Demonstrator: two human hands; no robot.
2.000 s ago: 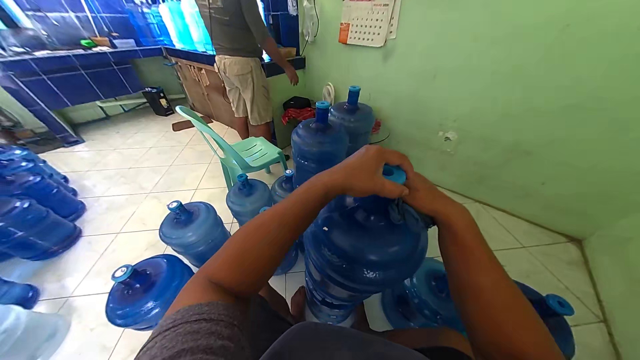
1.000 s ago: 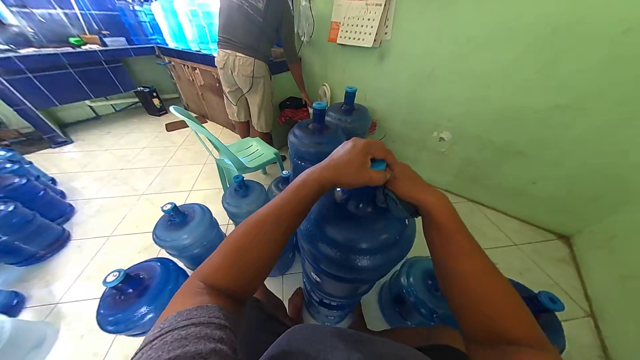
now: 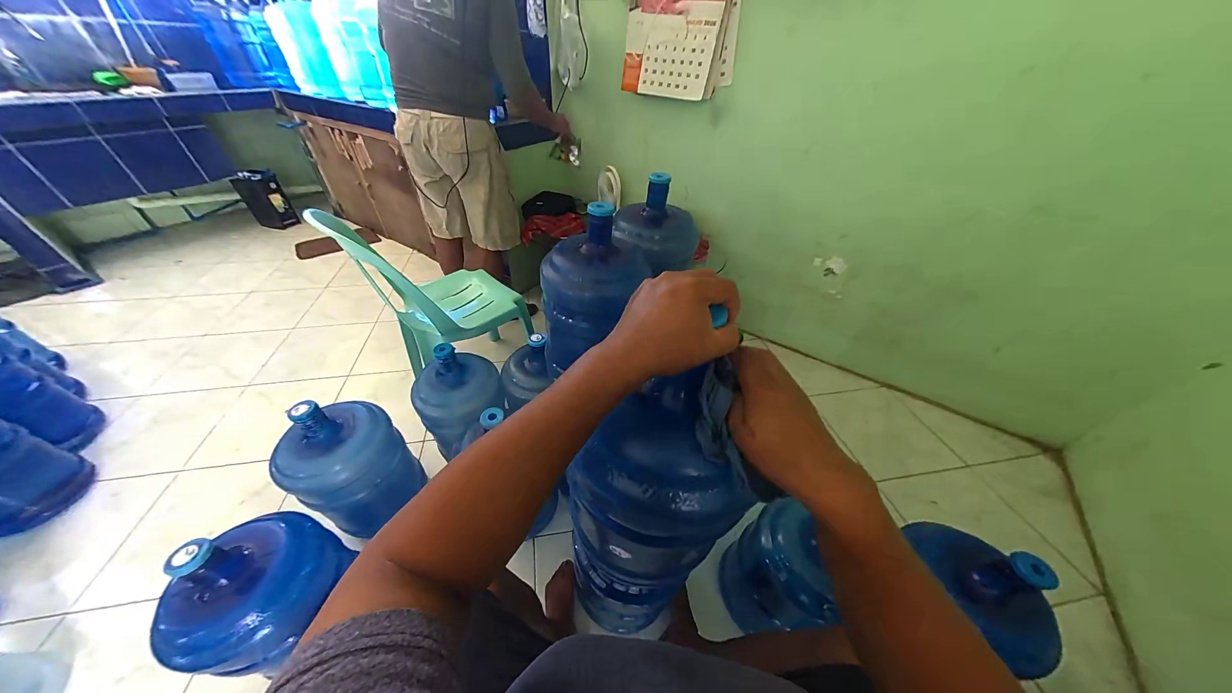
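Observation:
A large blue plastic water jug (image 3: pixel 664 481) stands upright between my legs. My left hand (image 3: pixel 679 322) is closed around its neck top, with part of a light-blue cap (image 3: pixel 719 316) showing between the fingers. Just to the right and lower, my right hand (image 3: pixel 784 414) grips a dark grey-blue cloth (image 3: pixel 717 409) against the jug's neck. The cloth hangs down the jug's shoulder. My hands hide most of the neck.
Capped blue jugs stand at left (image 3: pixel 351 467), behind (image 3: pixel 592 289) and at right (image 3: pixel 991 597). A green plastic chair (image 3: pixel 467 303) is beyond them. Another person (image 3: pixel 452 125) stands by a blue-tiled counter (image 3: pixel 231 99). A green wall (image 3: pixel 914 192) bounds the right side; more jugs (image 3: pixel 43 414) lie far left.
The other person's hand has lowered toward the wall beside the counter. Both my hands stay at the jug's neck, their grip shifted slightly.

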